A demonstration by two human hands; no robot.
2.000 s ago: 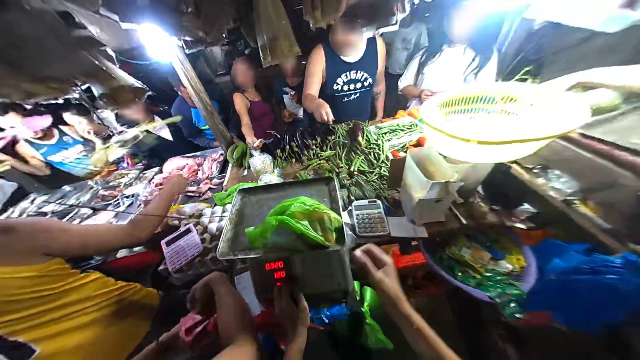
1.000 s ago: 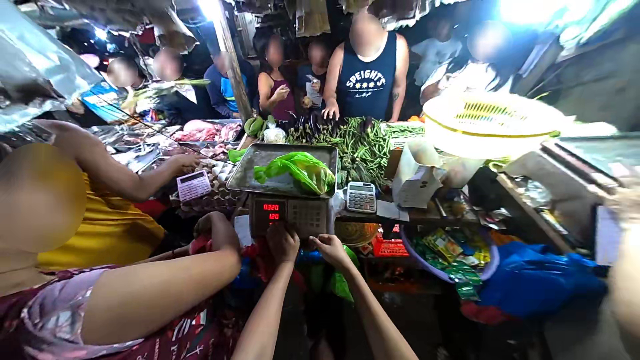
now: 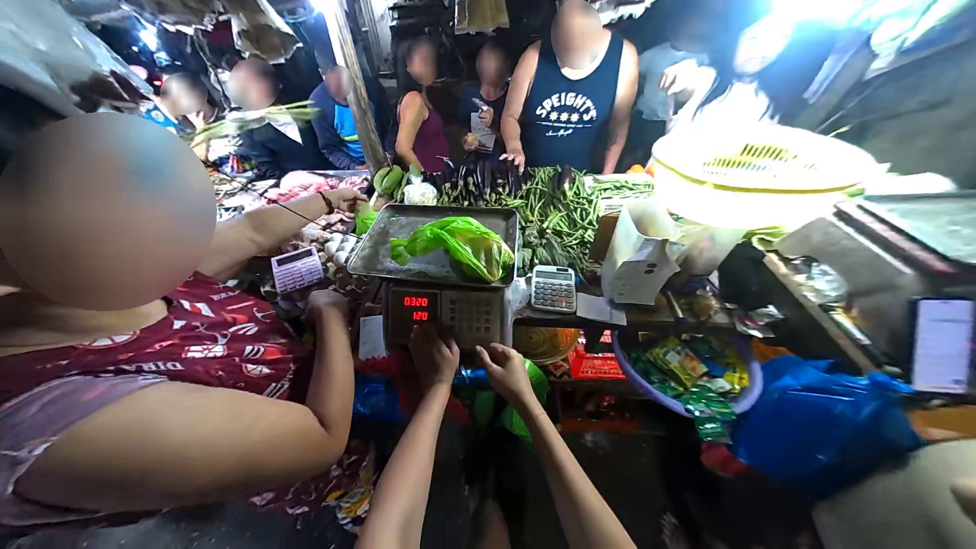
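Note:
My left hand (image 3: 435, 357) is at the front of a digital scale (image 3: 448, 314), just under its lit red display; its fingertips are hard to make out. To the right, my right hand (image 3: 505, 374) hovers below the scale's keypad with thumb and forefinger close together; whether anything is between them I cannot tell. On the metal weighing tray (image 3: 366, 252) lies a green plastic bag (image 3: 465, 248) with produce inside. A white calculator (image 3: 553, 289) stands right of the scale, and a pink calculator (image 3: 297, 270) is to its left.
A co-worker in a patterned red top (image 3: 221, 335) is close on my left. Green beans (image 3: 560, 206) and eggplants (image 3: 476, 179) lie behind the scale, with people beyond. A purple basin of packets (image 3: 751, 381) and blue plastic bags (image 3: 823, 427) are at lower right; a bright yellow basket (image 3: 762, 171) is above.
My right hand, right of the scale two seconds ago, is now below its keypad, nearer my left hand. The co-worker at left has come further into view. The view has shifted.

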